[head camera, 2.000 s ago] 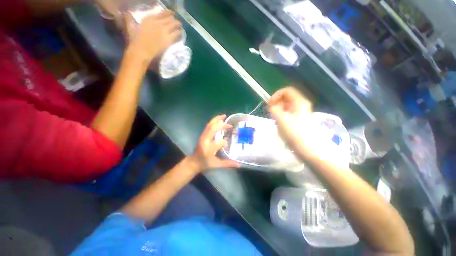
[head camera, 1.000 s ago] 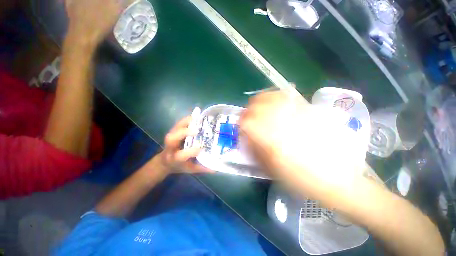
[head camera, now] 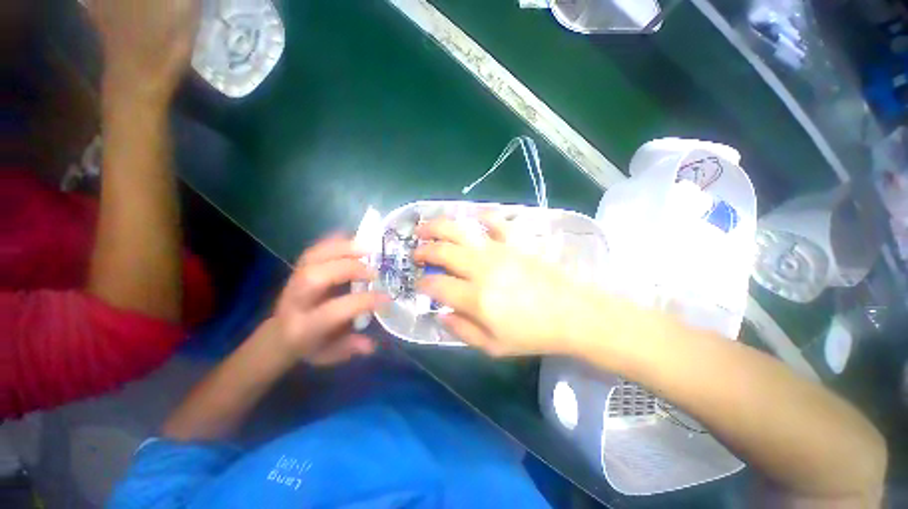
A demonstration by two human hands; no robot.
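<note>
A white outer housing (head camera: 453, 333) lies on the green bench in front of me with its open side up. Small parts and wires show inside its left end, and a blue part (head camera: 434, 270) is partly hidden under my fingers. My left hand (head camera: 324, 298) is at the housing's left end, its fingers around a white end piece (head camera: 366, 239). My right hand (head camera: 488, 288) reaches into the housing, its fingertips on the inner unit by the blue part. A thin white lead wire (head camera: 528, 159) loops out beyond the housing's far edge.
Another white housing (head camera: 687, 268) with a blue part stands to the right. A grilled white housing (head camera: 667, 457) lies near the front edge. A round-patterned white piece (head camera: 792, 260) is at far right. A neighbour's arm (head camera: 139, 199) and a white unit (head camera: 239, 45) are at left. A pale strip (head camera: 508, 89) crosses the bench.
My right hand has moved from the lead wire to the inside of the housing's left part. The wire now lies free. My left hand has shifted around the left end.
</note>
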